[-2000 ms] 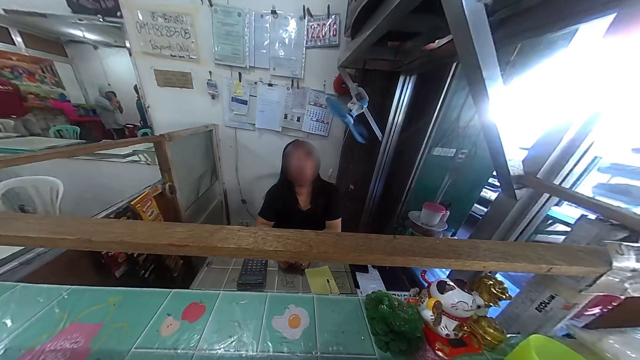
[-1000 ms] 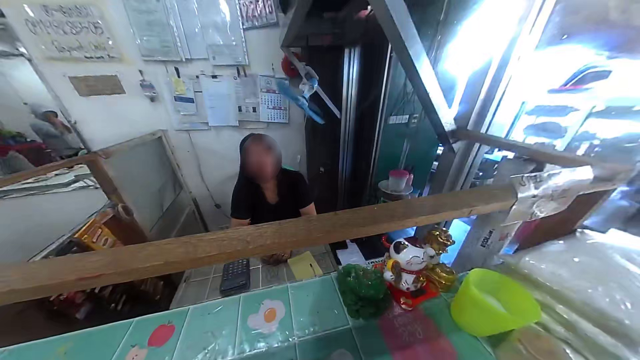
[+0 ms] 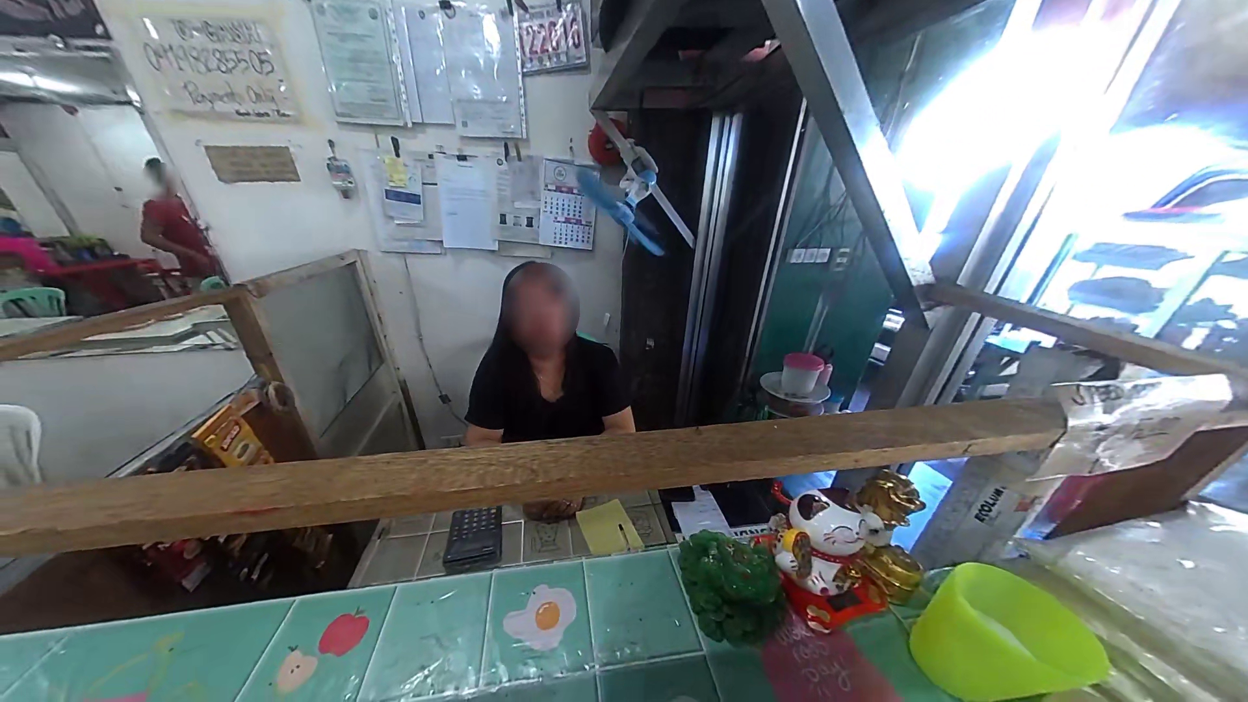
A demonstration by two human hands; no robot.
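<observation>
Neither my left hand nor my right hand shows in the head view. A green tiled counter [image 3: 434,634] runs along the bottom, with a wooden rail [image 3: 585,463] crossing above it. A person in a black top [image 3: 551,395] sits behind the counter. In front of this person lie a dark calculator [image 3: 473,536] and a yellow paper [image 3: 609,527] on a lower tiled desk. A white lucky cat figurine [image 3: 827,546] stands at the counter's right part, between a green ornament [image 3: 731,585] and a lime green plastic container [image 3: 1004,639].
Papers and a calendar [image 3: 567,205] hang on the back wall. A blue-bladed fan [image 3: 629,200] is mounted near a slanted metal beam [image 3: 848,146]. Clear plastic packs [image 3: 1150,585] lie at the right. Another person in red [image 3: 178,234] is far back at the left.
The view has turned and shifted, with the lime green container now more fully in view. A person in red now shows at the far left. The seated person stays behind the counter.
</observation>
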